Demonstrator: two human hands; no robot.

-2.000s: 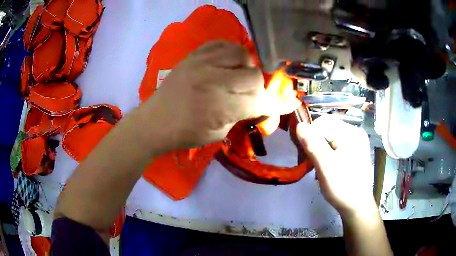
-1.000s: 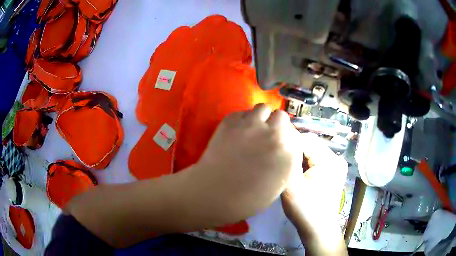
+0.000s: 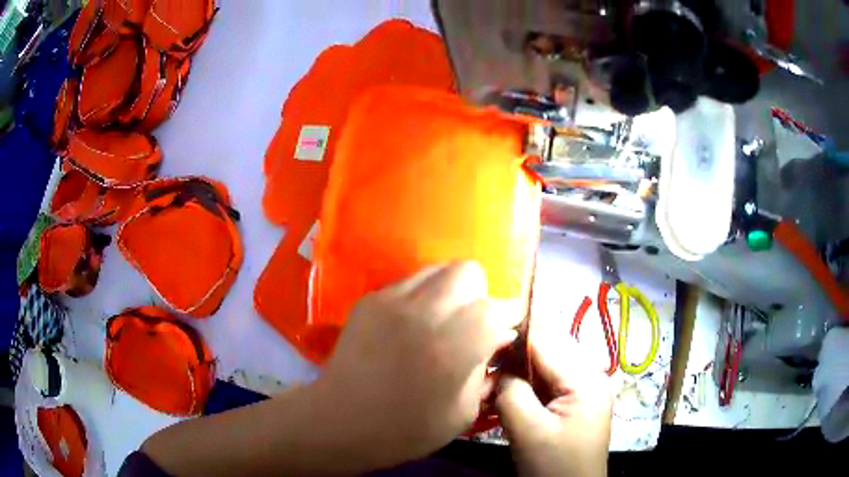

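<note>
An orange pouch body (image 3: 419, 196) lies in front of me, its top right edge at the brightly lit presser foot (image 3: 535, 140) of the sewing machine. My left hand (image 3: 419, 354) lies on the lower part of the pouch, its fingertips gripping the fabric near the lower right corner. My right hand (image 3: 559, 410) pinches the same corner from the right, where a dark strip shows between the hands. Under the pouch lie flat orange panels (image 3: 303, 186) with a white label (image 3: 312, 143); a second label is partly covered. The needle is lost in glare.
Sewn orange pouches (image 3: 181, 252) are piled along the left. The grey machine head (image 3: 503, 42) fills the upper right, with its metal arm (image 3: 596, 210) below. Scissors with red and yellow handles (image 3: 638, 331), a wooden stick (image 3: 682, 354) and a red-handled tool (image 3: 731, 363) lie at right.
Both hands have moved down toward the table's front edge with the pouch corner. More of the pouch's flat face now shows, and the scissors have come into view.
</note>
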